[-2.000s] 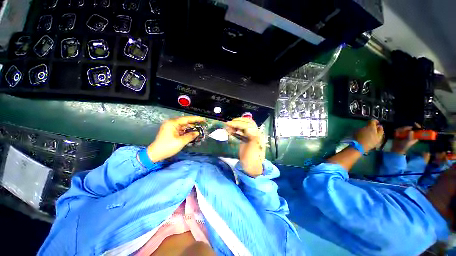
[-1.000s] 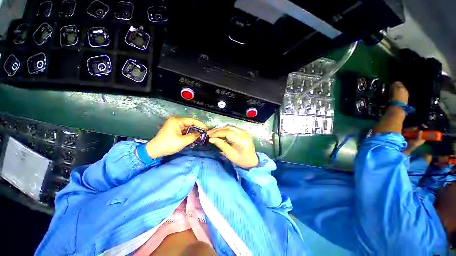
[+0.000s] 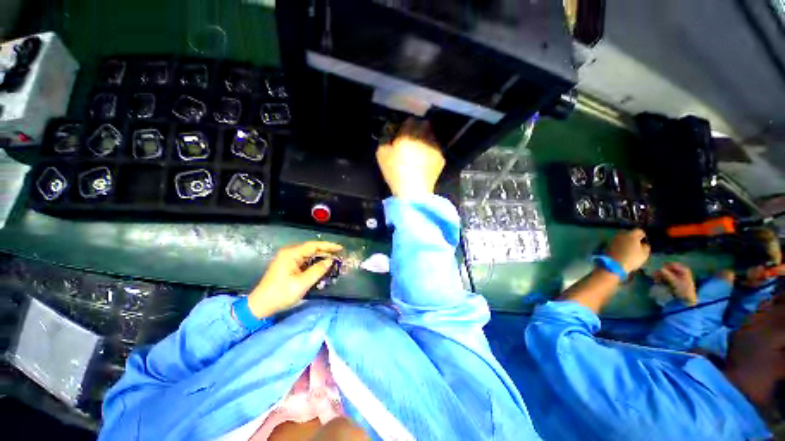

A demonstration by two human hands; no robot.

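Note:
My left hand point(image 3: 295, 277) is low in front of my body, its thumb and fingers closed on a dark watch case point(image 3: 327, 271) with a bright rim. My right hand point(image 3: 411, 164) reaches forward into the opening of the black bench press point(image 3: 344, 177). Its fingertips are hidden in the dark opening, so I cannot tell whether they hold anything. A red button point(image 3: 321, 213) and a small white button point(image 3: 371, 223) show on the press front. My right sleeve covers the other end of the panel. A small white scrap point(image 3: 375, 263) lies on the bench between my left hand and right sleeve.
A black tray point(image 3: 155, 214) of watch cases lies left of the press. A clear blister tray point(image 3: 506, 245) lies right of it. A white box point(image 3: 39, 95) stands far left. A covered clear tray point(image 3: 120, 323) is lower left. A neighbour's hands point(image 3: 631, 250) work at the right.
My right hand has left the watch case and moved forward into the press opening. My left hand still holds the case. The view has shifted, and the neighbour's raised arm has come back down.

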